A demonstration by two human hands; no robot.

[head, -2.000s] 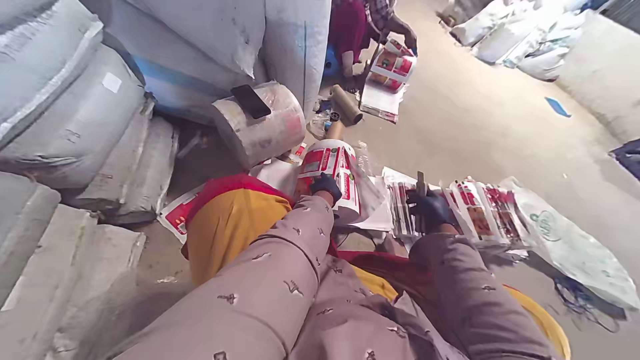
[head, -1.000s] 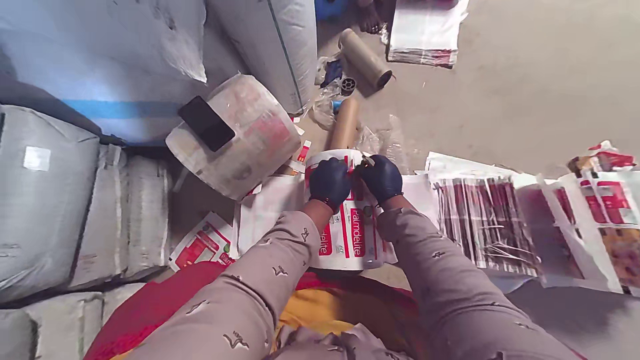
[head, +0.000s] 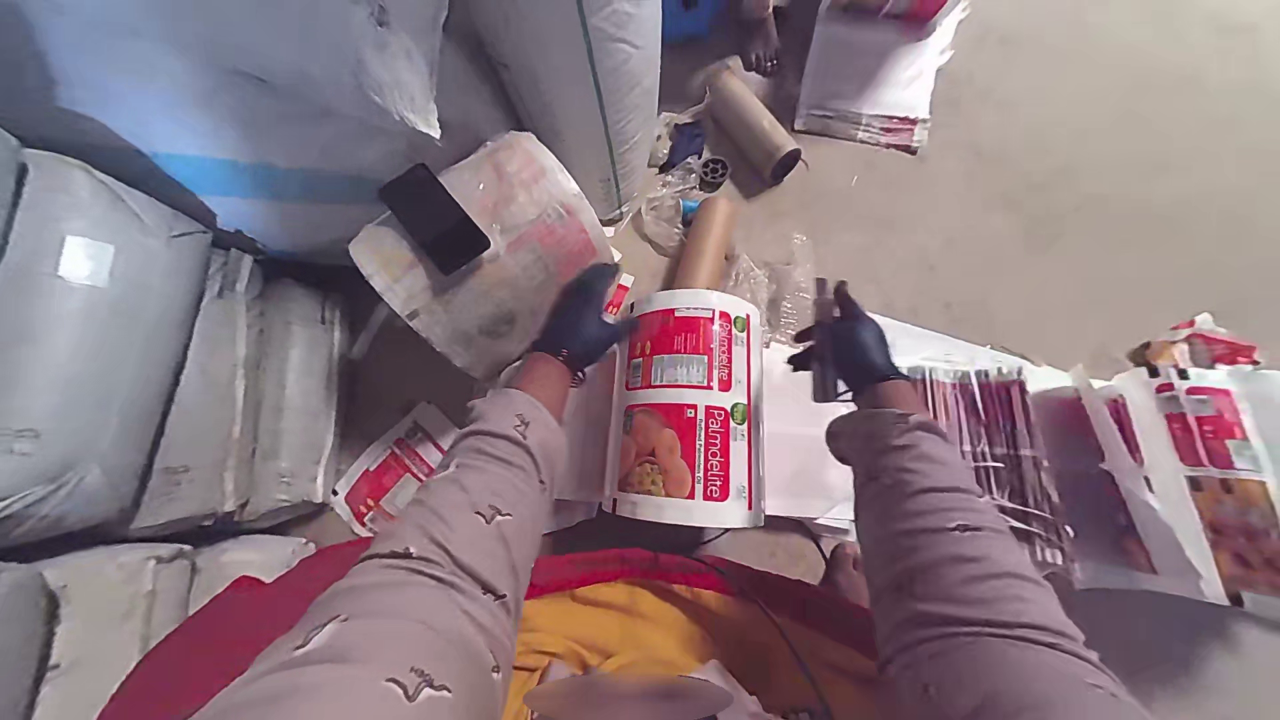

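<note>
A roll of printed red and white packaging film lies on white sheets in front of me, wound on a brown cardboard core that sticks out at its far end. My left hand, in a dark glove, is at the roll's upper left edge with fingers spread and nothing held. To the right of the roll, my gloved right hand is raised with a flat, dark, narrow tool held against the palm by the thumb; its kind is unclear. Stacked film pieces lie beyond my right wrist.
A black phone rests on a large wrapped roll at the left. Stuffed white sacks line the left side. An empty cardboard tube, clear plastic scraps and a sheet stack lie farther off, near another person's foot.
One second ago both hands were together on the roll; now they are apart, my left hand at its left edge and my right hand off to its right.
</note>
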